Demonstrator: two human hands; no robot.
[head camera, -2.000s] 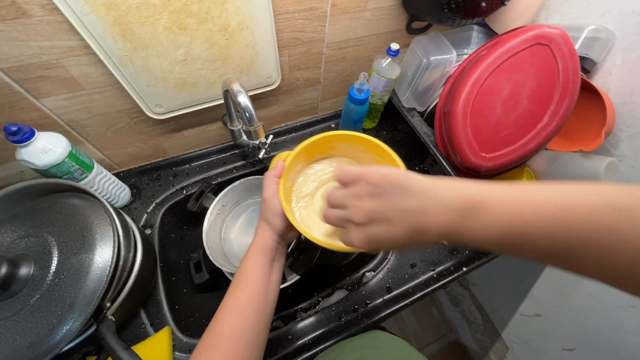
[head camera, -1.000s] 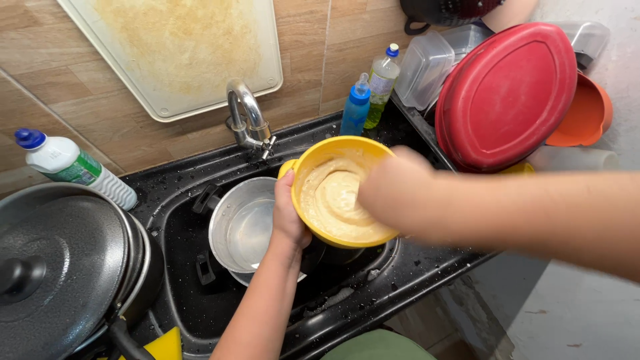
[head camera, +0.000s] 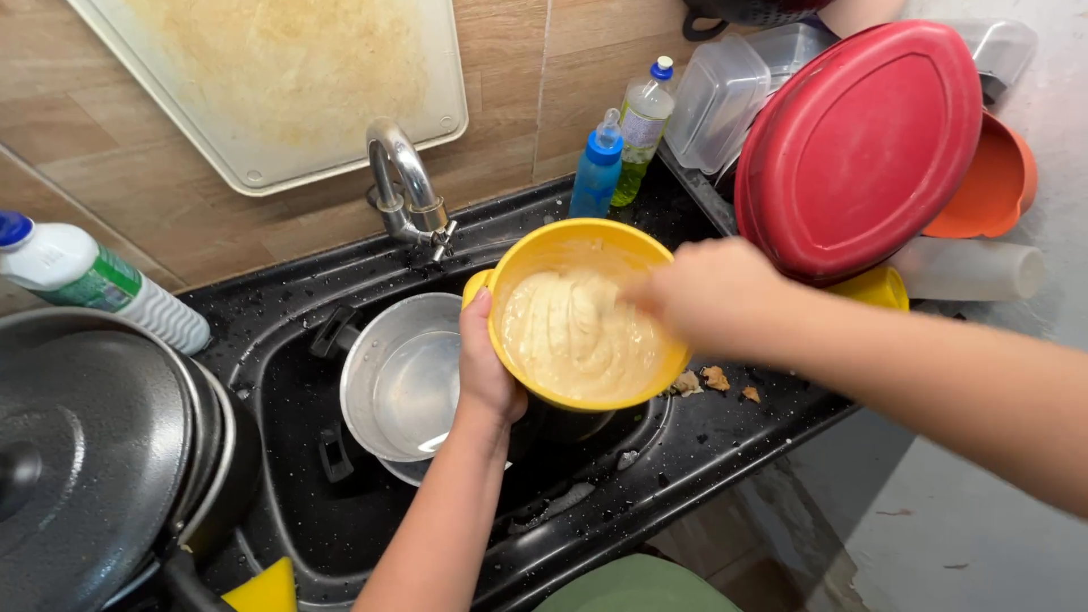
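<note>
My left hand (head camera: 490, 361) grips the rim and handle side of a yellow plastic bowl (head camera: 544, 393), tilted above the right part of the black sink. Thick, pale batter (head camera: 565, 331) with swirled ridges lies in the bowl. My right hand (head camera: 710, 297) is blurred at the bowl's right rim, its fingers curled over the batter; whatever they may hold cannot be made out. Just left of the bowl, an aluminium pot (head camera: 399, 382) with some water in it stands in the sink.
A chrome faucet (head camera: 408, 187) rises behind the sink. Blue baby bottle (head camera: 597, 170) and soap bottle (head camera: 642, 127) stand behind the bowl. Red lid (head camera: 867, 153) and plastic containers fill the right side. Lidded dark pot (head camera: 85, 459) and white bottle (head camera: 93, 276) are at left.
My right hand has moved about over the bowl, and the batter's surface swirls differently. My left hand has kept its hold. Food scraps on the counter now show beside the bowl.
</note>
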